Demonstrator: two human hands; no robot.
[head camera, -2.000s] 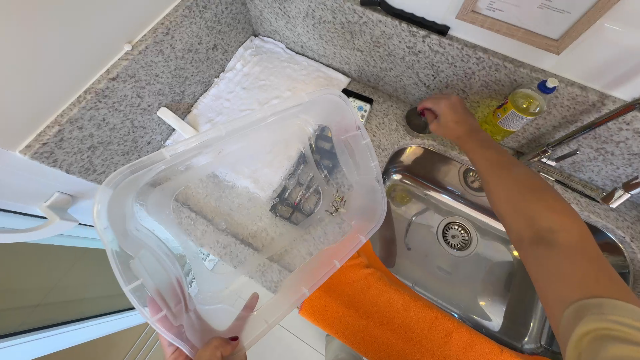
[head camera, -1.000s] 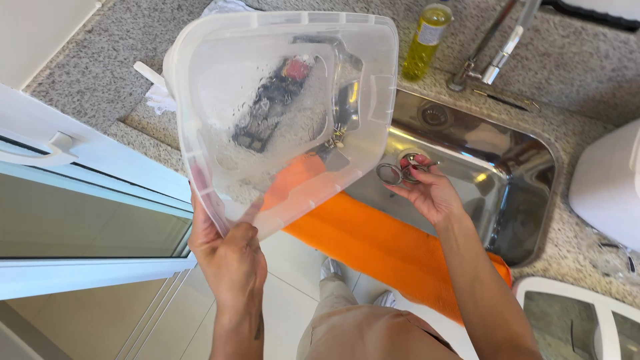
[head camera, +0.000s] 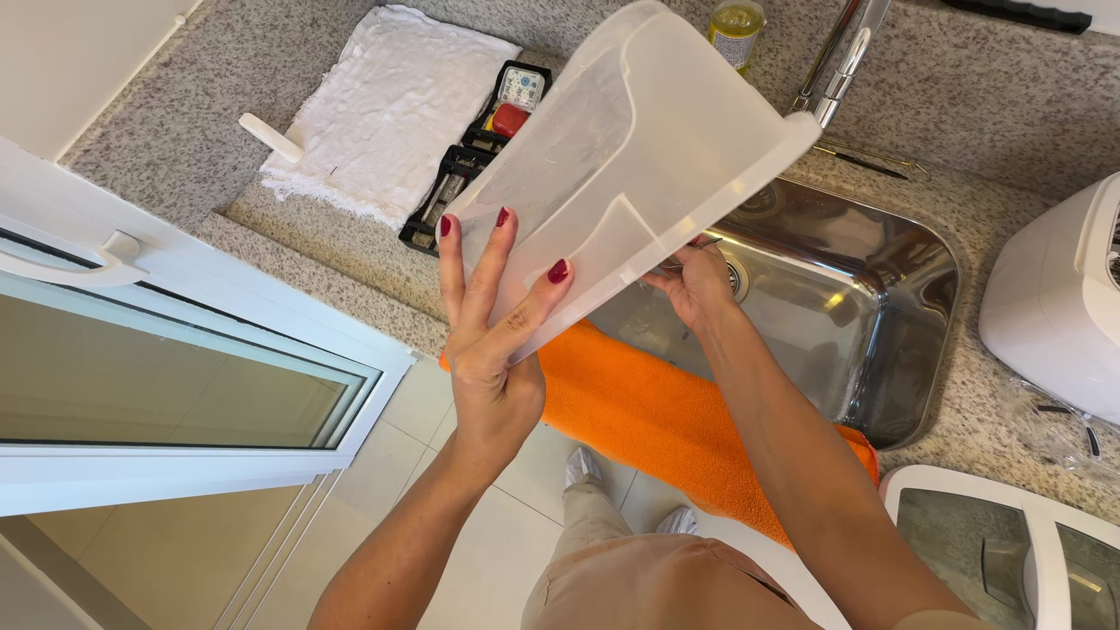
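A translucent plastic tub (head camera: 604, 149) is tilted on its side over the near left part of the steel sink (head camera: 840, 324). My left hand (head camera: 499, 332) grips its lower end, fingers spread on the outside. Beside the tub's rim, over the sink, my right hand (head camera: 700, 280) holds a small thin metal item, partly hidden by the tub and too unclear to name. Left of the tub, black trays (head camera: 446, 197) with small items, one red, lie by a white cloth (head camera: 394, 105). An orange towel (head camera: 647, 411) hangs along the sink's front edge.
A chrome faucet (head camera: 844, 66) and a bottle of yellow liquid (head camera: 737, 33) stand behind the sink. Thin metal tools (head camera: 862, 161) lie near the faucet. At the right are a white appliance (head camera: 1050, 289), clear glasses (head camera: 1063, 429) and a white-framed lid (head camera: 1041, 525). A white-framed glass door (head camera: 219, 367) is at the left.
The tub has tipped from showing its inside to showing its outer side. My right hand, reaching behind the sink two seconds ago, held metal rings over the sink one second ago.
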